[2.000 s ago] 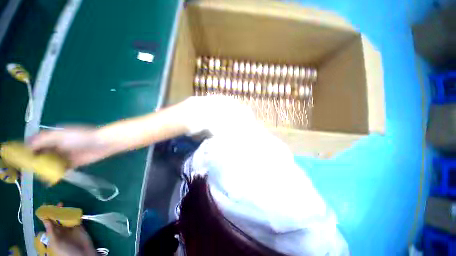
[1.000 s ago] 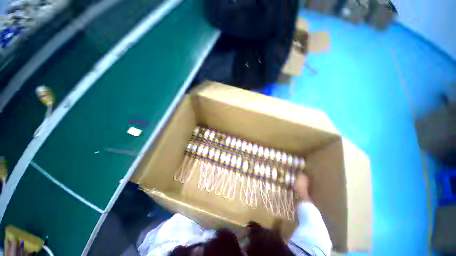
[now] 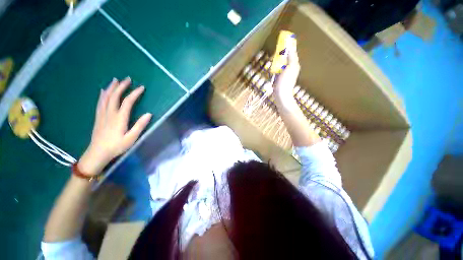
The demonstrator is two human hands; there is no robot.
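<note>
My right hand (image 3: 288,76) is over the open brown carton (image 3: 355,81) and holds a yellow corded unit (image 3: 282,51) with blue marks, its cord hanging near my wrist. Packed units (image 3: 319,118) stand in tight rows in the carton, with pale cords toward my side. My left hand (image 3: 112,122) is empty, fingers spread, over the green bench near its edge. A round yellow piece (image 3: 24,117) with blue marks and white cords lies on the bench left of my left hand.
A pale metal rail (image 3: 48,49) runs along the upper left, with parts of yellow line units (image 3: 5,72) beyond it. A small white piece (image 3: 234,17) lies on the bench by the carton. A blue crate (image 3: 440,224) stands at lower right.
The view has shifted left and turned. My right hand, low in the carton one second ago, is now raised at its upper part with a yellow unit. My left hand has let go of a yellow unit.
</note>
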